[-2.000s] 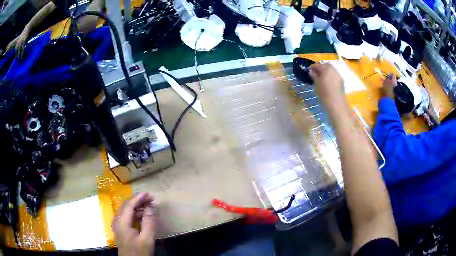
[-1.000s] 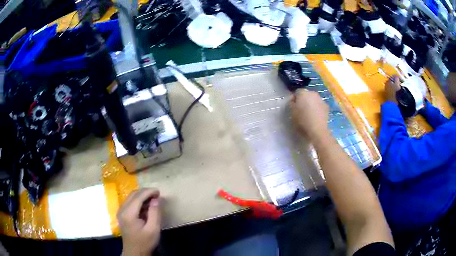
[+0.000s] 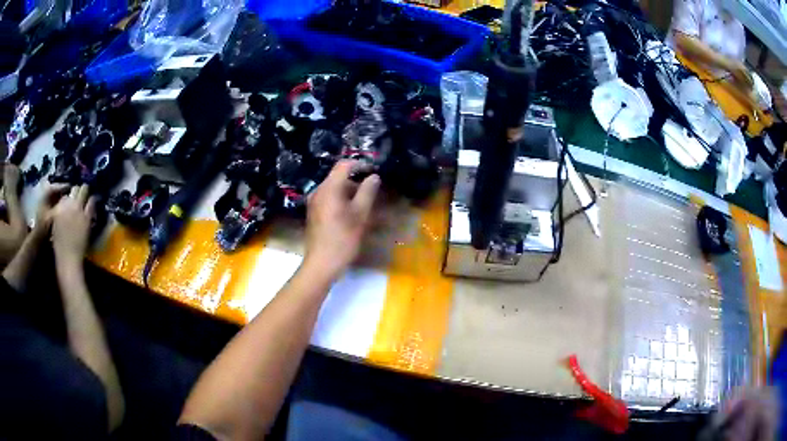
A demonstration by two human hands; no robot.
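My left hand (image 3: 338, 215) is over the front of the pile of part-built black housings (image 3: 298, 155), with its fingertips at one of them. Whether the fingers grip it cannot be told. My right hand (image 3: 749, 417) is blurred and cut off at the bottom right edge; its hold cannot be told. A black unit (image 3: 713, 229) lies on the far part of the clear blister tray (image 3: 643, 301).
The electric screwdriver (image 3: 498, 146) hangs upright over the screw feeder (image 3: 496, 263). A red-handled tool (image 3: 601, 403) lies at the bench edge. Another screwdriver (image 3: 173, 215) lies near another person's hands (image 3: 69, 215) at left. A blue bin (image 3: 388, 39) stands behind the pile.
The view has turned left. My left hand has moved from the bench edge to the pile. My right hand has left the black unit on the tray and come back to the near edge.
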